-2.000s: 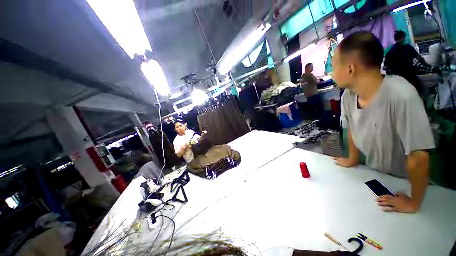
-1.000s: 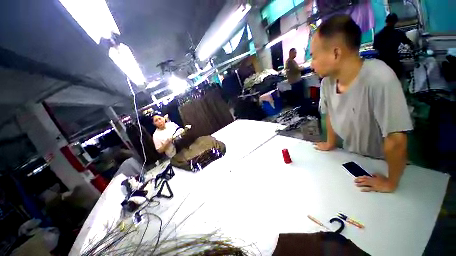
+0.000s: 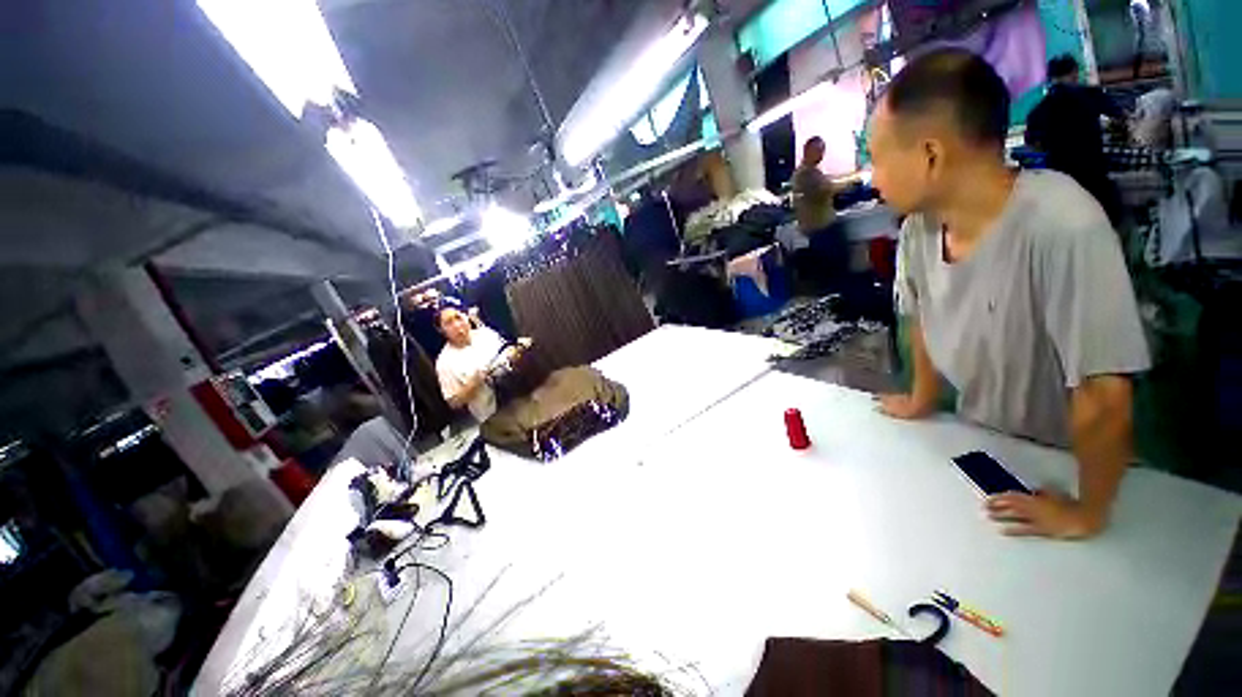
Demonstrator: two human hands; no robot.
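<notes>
The dark brown garment [image 3: 865, 670] lies at the bottom edge of the head view, cut off by it. A black hanger hook [image 3: 930, 625] sticks out of its neckline. Small snips with orange-yellow handles [image 3: 970, 614] lie right of the hook, dark points toward the upper left. A thin orange-yellow stick [image 3: 872, 607] lies left of the hook. Neither of my hands is in the picture. Blurred dark strands, perhaps hair, cover the bottom left.
A red thread cone [image 3: 797, 429] stands on the white table [image 3: 654, 531]. A person leans at the right, one hand beside a phone [image 3: 990, 474]. Bundled brown garments [image 3: 559, 413] lie at the far end, another person behind them. Black tools and cords [image 3: 460, 490] lie left.
The view has shifted, first bringing more of the garment into the picture, then swinging slightly back. The things on the table show no movement of their own.
</notes>
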